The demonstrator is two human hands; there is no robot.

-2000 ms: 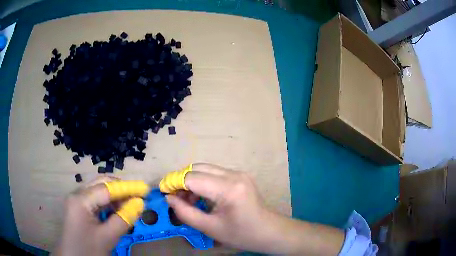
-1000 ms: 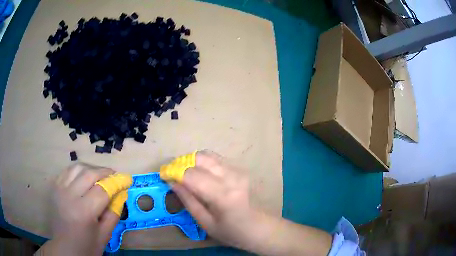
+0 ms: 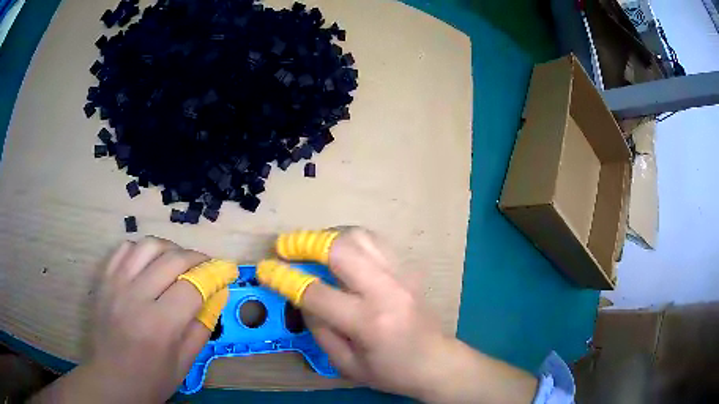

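A blue controller grip shell (image 3: 272,345) lies at the bottom centre, its two short handles pointing toward me. My left hand (image 3: 158,312), with yellow finger cots, grips the shell's left side. My right hand (image 3: 370,304), also with yellow finger cots, is at its right side; the thumb tip touches the top edge and the forefinger is raised above it. Its palm hides the right part of the shell. Whether a pad is between the right fingertips cannot be seen. A large heap of black pads (image 3: 213,95) lies beyond the hands, with a few strays.
The tan cardboard sheet (image 3: 410,158) lies under the heap and shell, on a green-teal bench top (image 3: 493,276). An open cardboard box (image 3: 536,158) stands at the right. A grey metal arm (image 3: 666,95) crosses the upper right, with a carton (image 3: 631,335) below at right.
The view has shifted, so the heap sits higher and the box farther right. My right forefinger has lifted from the shell's top edge. My left hand still grips the shell.
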